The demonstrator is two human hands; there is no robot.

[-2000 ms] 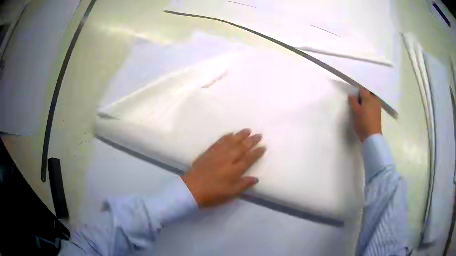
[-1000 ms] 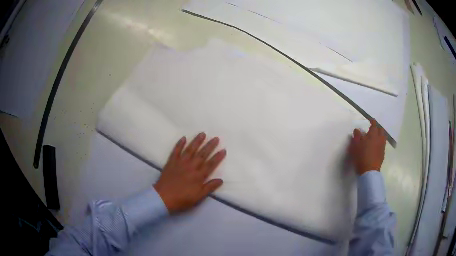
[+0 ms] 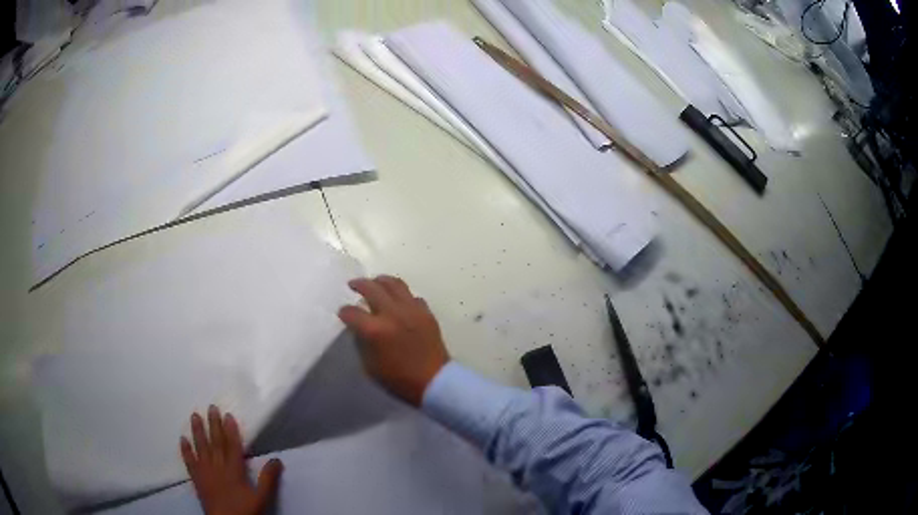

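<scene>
The white fabric (image 3: 191, 332) lies on a bluish-white paper sheet (image 3: 403, 468) at the left of the table. My right hand (image 3: 398, 337) pinches the fabric's right corner, and a grey shaded area shows below the raised edge there. My left hand (image 3: 226, 468) lies flat with spread fingers on the fabric's near edge, partly cut off by the picture's bottom edge. A thin dark strip (image 3: 181, 223) runs along the far side of the fabric.
Another fabric panel on paper (image 3: 191, 111) lies beyond. Right of it lie folded white pieces (image 3: 533, 141), a wooden yardstick (image 3: 674, 191) and a handled black weight (image 3: 723, 149). Black-handled shears (image 3: 631, 367) and a dark bar (image 3: 546, 368) lie near my right sleeve. The table (image 3: 483, 272) has dark smudges.
The view has swung right, bringing the shears, yardstick and handled weight into sight. The fabric's right corner now shows raised in my right hand. My left hand still lies on the near edge.
</scene>
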